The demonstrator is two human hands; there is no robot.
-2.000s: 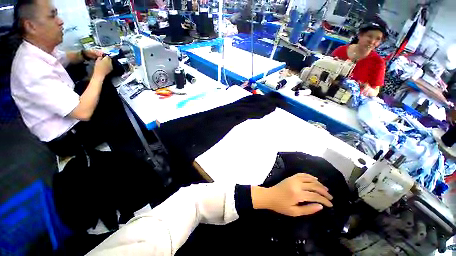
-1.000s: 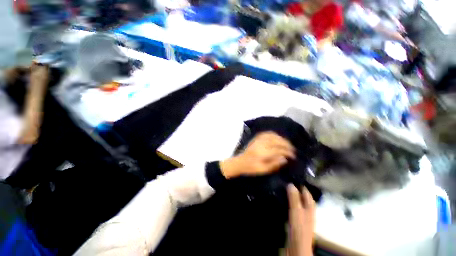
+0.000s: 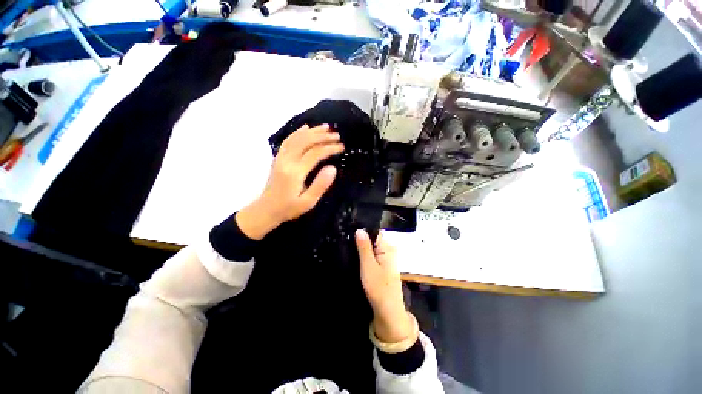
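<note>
A black garment piece (image 3: 350, 185) with small pale shiny dots lies on the white machine table and runs down over its front edge towards my lap. Its right edge lies against the overlock machine (image 3: 439, 138), at the dark needle area. My left hand (image 3: 296, 175) rests on top of the cloth with fingers spread, pressing on it. My right hand (image 3: 379, 273) holds the cloth's right edge near the table's front edge, thumb on top and the other fingers partly hidden. The row of grey tension knobs (image 3: 483, 137) shows on the machine front.
A long black garment heap (image 3: 131, 146) lies on the table at left. Scissors with orange-red handles (image 3: 14, 150) and dark spools (image 3: 40, 88) are at far left. Black thread cones (image 3: 633, 29) stand at upper right. A yellow-green box (image 3: 646, 177) is by the wall.
The view has swung right and down towards the machine. My right hand, out of view at first, has come in and now grips the cloth's edge. My left hand stays on the cloth.
</note>
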